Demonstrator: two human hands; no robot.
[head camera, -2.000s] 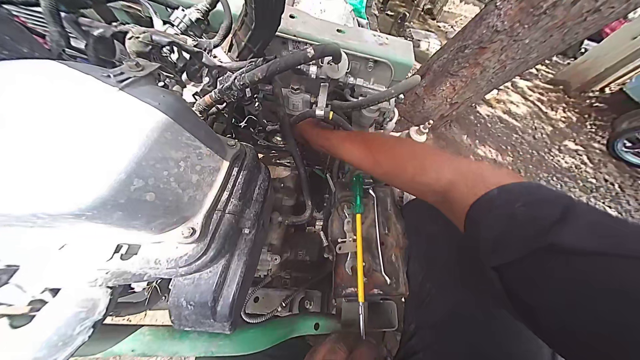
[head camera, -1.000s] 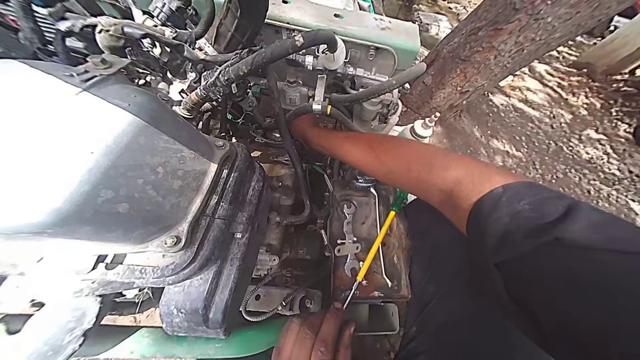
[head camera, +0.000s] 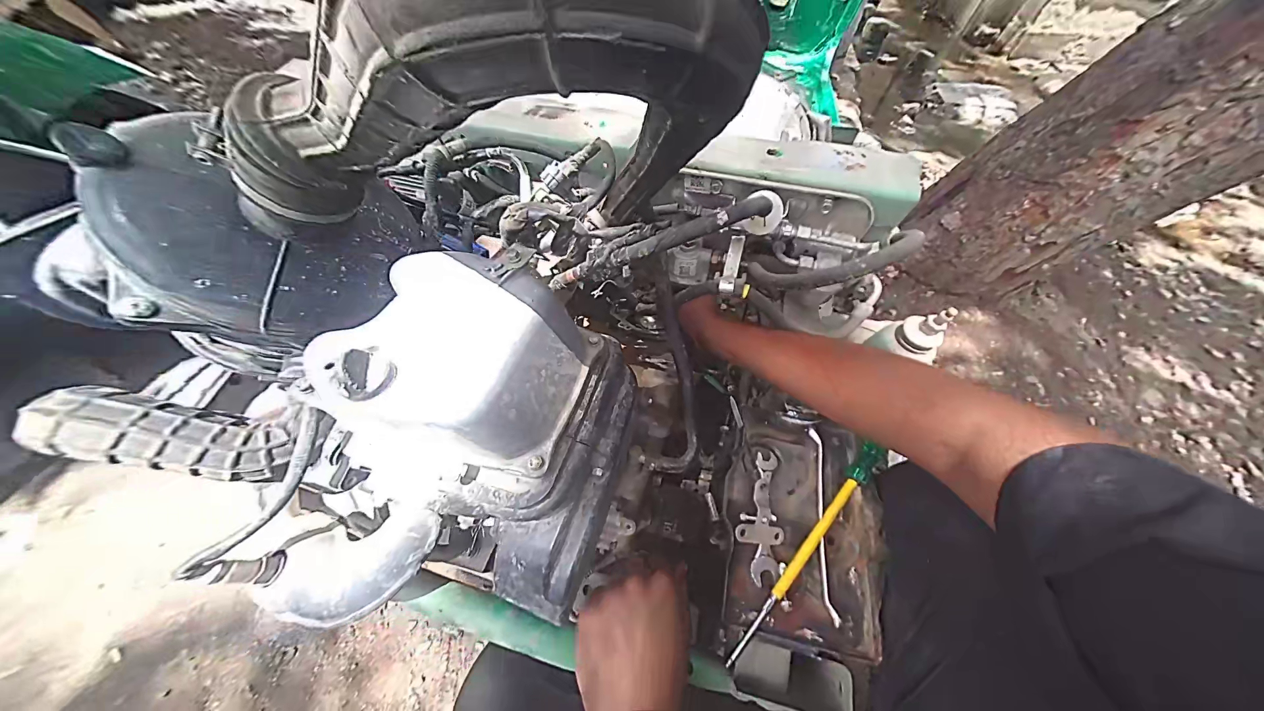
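Note:
My right arm crosses from the right, and my right hand (head camera: 699, 318) reaches in among the engine hoses (head camera: 681, 380), its fingers mostly hidden. At the bottom centre my left hand (head camera: 632, 627) reaches down beside the lower engine block, blurred, its fingers lost in shadow. To its right, a screwdriver (head camera: 815, 538) with a green handle and yellow shaft lies slanted across a rusty metal cover (head camera: 800, 617). An open-end wrench (head camera: 763, 568), partly under a small metal bracket (head camera: 758, 534), and a thin bent metal rod (head camera: 822, 523) also lie on that cover.
A ribbed black air duct (head camera: 543, 49) arches over the top, joined to a dark air filter housing (head camera: 227, 247). A silver engine cover (head camera: 464, 375) stands left of centre. A tree trunk (head camera: 1066, 148) leans at the right, near the green frame (head camera: 820, 163).
The screwdriver swung from upright to slanted between the two earlier frames. My left hand has moved from near its tip in towards the engine. My right hand stays among the hoses.

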